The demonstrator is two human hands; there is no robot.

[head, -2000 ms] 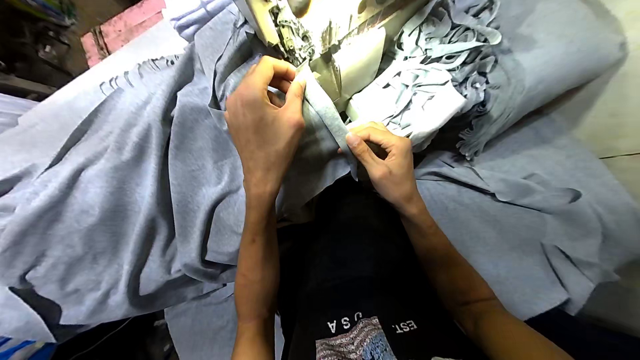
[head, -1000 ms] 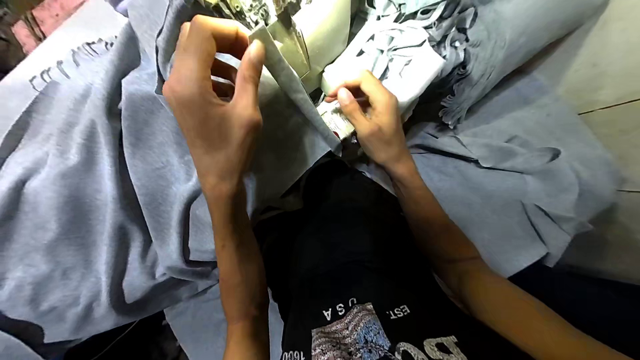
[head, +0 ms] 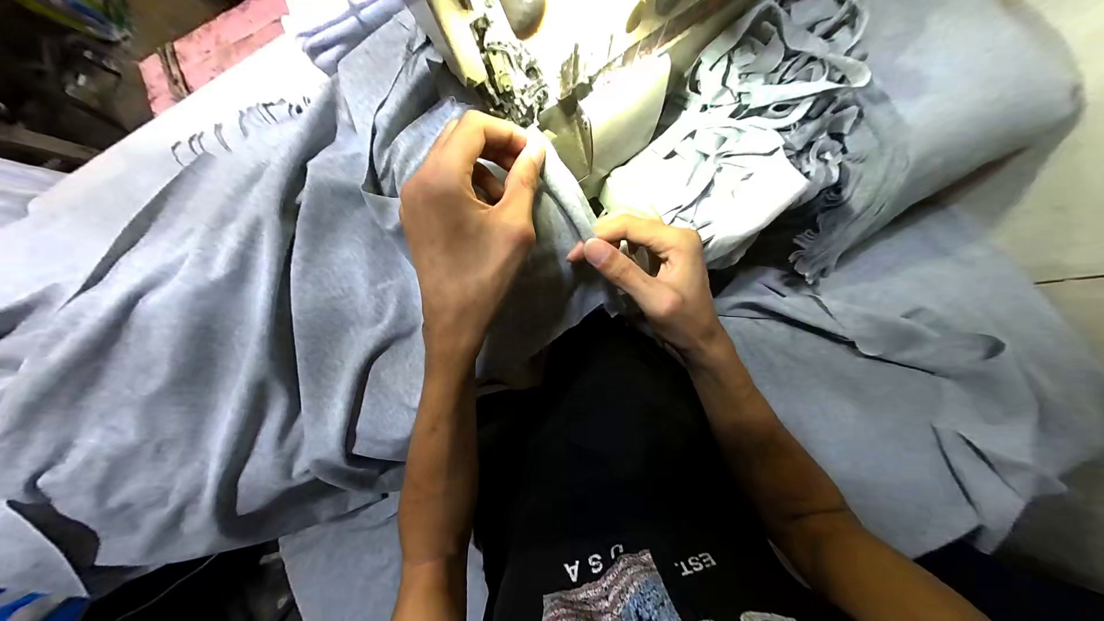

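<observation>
Close to the needle area of a sewing machine [head: 517, 82], my left hand [head: 474, 216] pinches the upper end of a folded fabric edge [head: 565, 185] between thumb and index finger. My right hand [head: 655, 276] grips the lower end of the same edge with thumb and fingertips. The edge runs slanting between the two hands, just in front of the machine. It belongs to a large grey knit fabric [head: 216, 345] that spreads in loose folds to the left. The needle itself cannot be made out in the bright light.
A tangled heap of pale fabric strips [head: 742, 147] lies right of the machine. More grey fabric [head: 862, 388] covers the right side, beside a pale surface with a seam line [head: 1061, 224]. A pink object [head: 216, 52] is at the upper left.
A second ago my right hand was a little apart from the fabric edge; now its fingertips are on it. The view has shifted, and my left hand is again close to the machine.
</observation>
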